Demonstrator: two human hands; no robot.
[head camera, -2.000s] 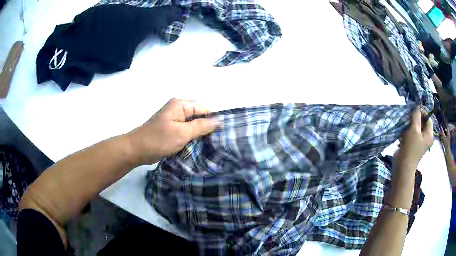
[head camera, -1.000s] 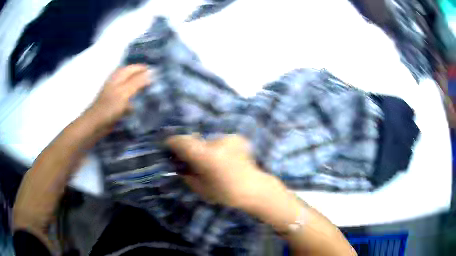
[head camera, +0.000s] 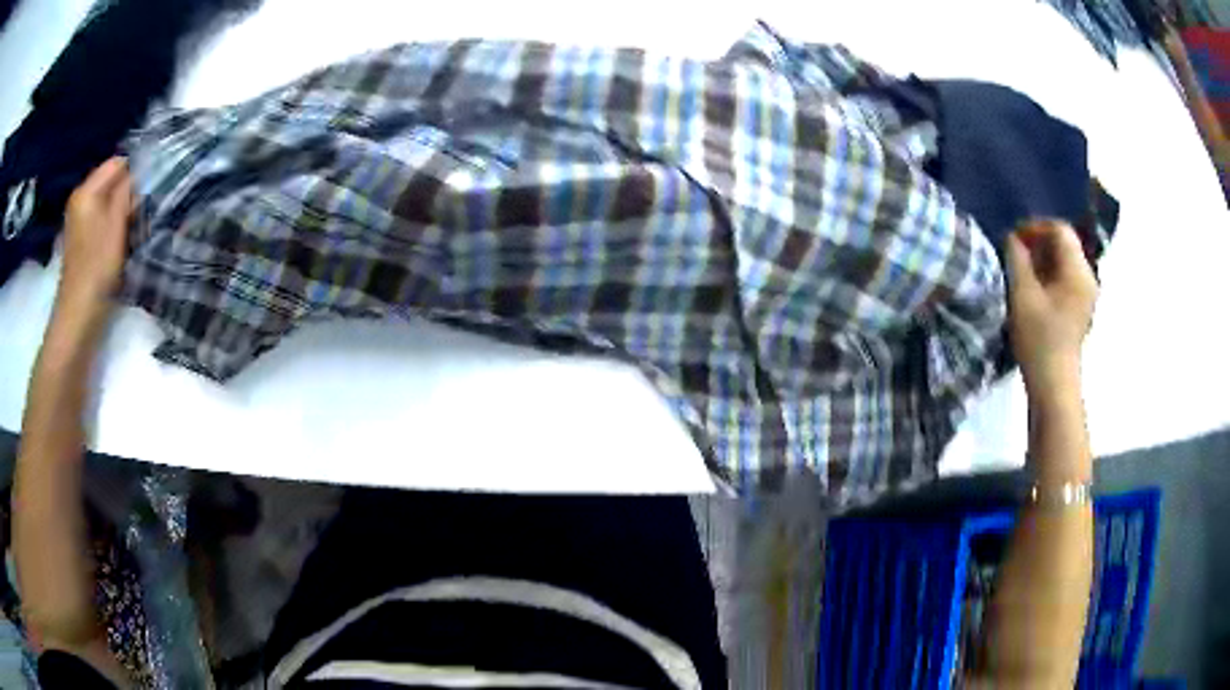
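Observation:
The plaid garment (head camera: 580, 243) in blue, white, brown and black lies stretched across the white table. Its plain navy section (head camera: 1012, 148) is at the right end. My left hand (head camera: 101, 223) is at the garment's left end, with fingertips on the cloth edge. My right hand (head camera: 1052, 276) is at the navy section, fingers bent in on the cloth; it is slightly blurred. Whether my right hand holds a small tool cannot be seen.
The white table (head camera: 391, 418) curves along its front edge. Another navy garment (head camera: 101, 88) with a white cord lies at the upper left. A blue crate (head camera: 897, 593) stands below at the right. Floral cloth (head camera: 122, 593) hangs at the lower left. More dark cloth is at the upper right.
The garment was bunched under both hands and now lies spread lengthwise. My left hand has moved left, and my right hand has moved far right to the navy end.

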